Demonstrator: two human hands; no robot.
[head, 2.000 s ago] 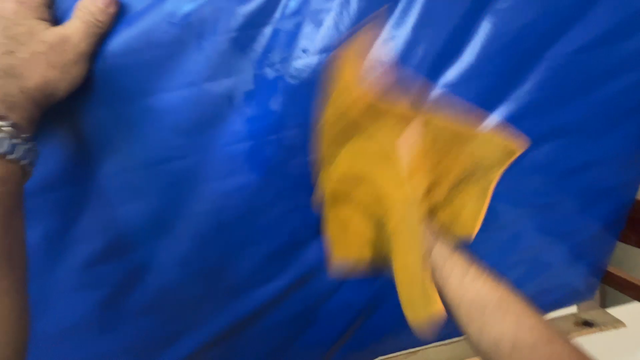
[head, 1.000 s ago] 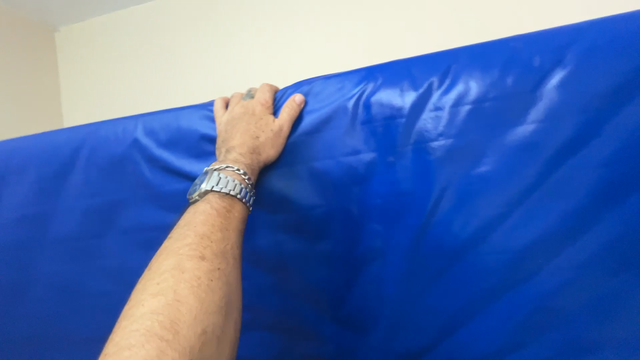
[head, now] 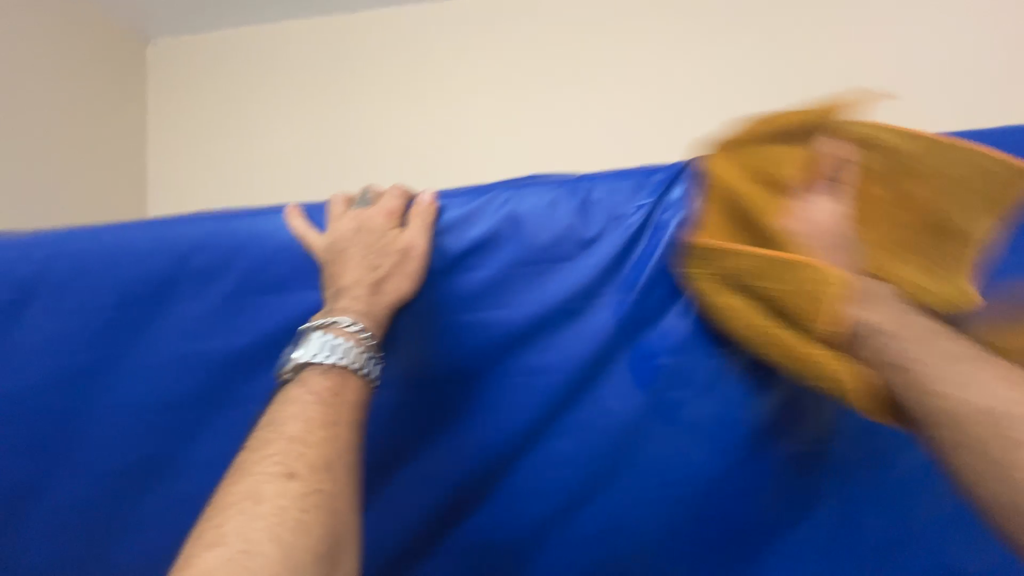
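Observation:
A large mattress in a glossy blue cover [head: 512, 384] stands on its side across the view, its top edge sloping up to the right. My left hand [head: 372, 248], with a ring, a chain bracelet and a metal watch at the wrist, grips that top edge with the fingers over it. Blurred by motion, my right hand [head: 828, 204] presses a mustard-yellow cloth [head: 920, 208] with orange edging against the upper right of the cover. The cloth bunches around the hand and partly hides it. Creases run down the cover between both hands.
Behind the mattress rises a cream wall [head: 480, 96], which meets another wall [head: 72, 120] in a corner at the left. A strip of ceiling [head: 240, 10] shows at the top left.
The view has swung up since two seconds ago. My right hand and the yellow cloth, out of view one second ago, are back in view at the right. My left hand still holds the top edge.

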